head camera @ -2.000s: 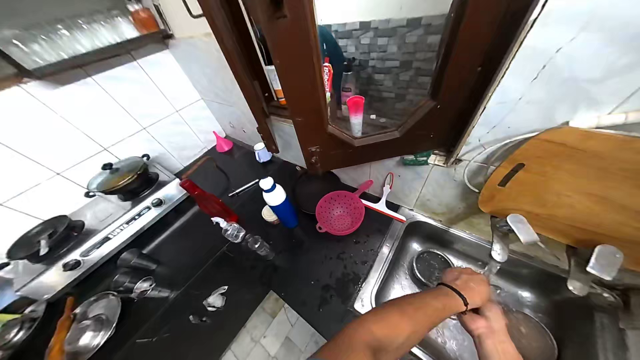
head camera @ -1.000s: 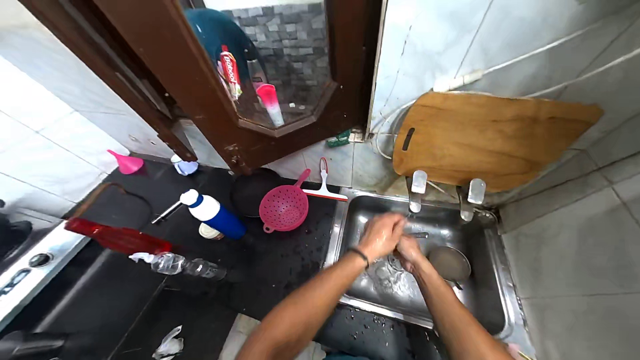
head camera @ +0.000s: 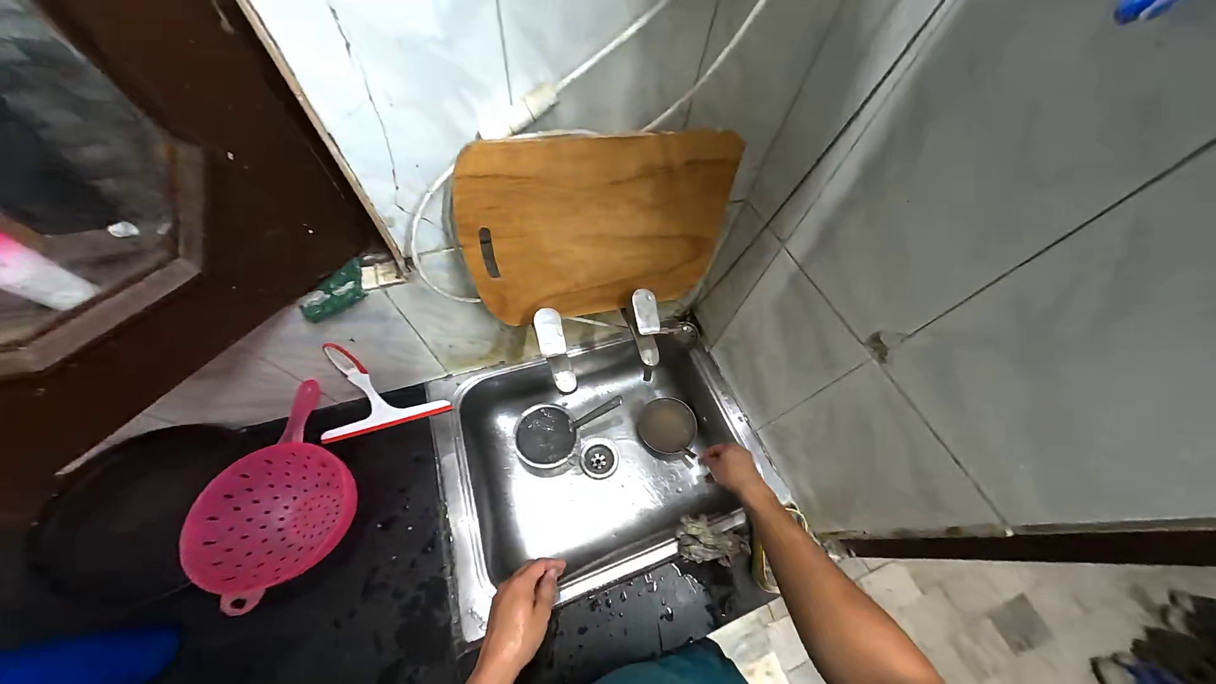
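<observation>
My right hand (head camera: 731, 467) is at the right side of the stainless steel sink (head camera: 532, 513), its fingers at the handle end of a small pan (head camera: 667, 426) with a brownish inside; whether they grip it cannot be told. A second small pan (head camera: 546, 436) with a dark handle lies in the basin, left of the drain (head camera: 598, 459). Over the sink's front left rim is my left hand (head camera: 524, 603), its fingers curled loosely and nothing visible in them. A wet grey cloth (head camera: 711, 540) lies on the front rim, near my right forearm.
Two taps (head camera: 554, 347) stand at the sink's back, before a wooden cutting board (head camera: 598, 218) leaning on the wall. To the left on the black counter are a pink colander (head camera: 271, 513), a squeegee (head camera: 380, 413) and a dark round pan (head camera: 114, 522). A brown wooden-framed door (head camera: 266, 199) reaches in.
My hands were together over the sink; now they are apart, the right at the basin's right side and the left at the front left rim. The view has turned right.
</observation>
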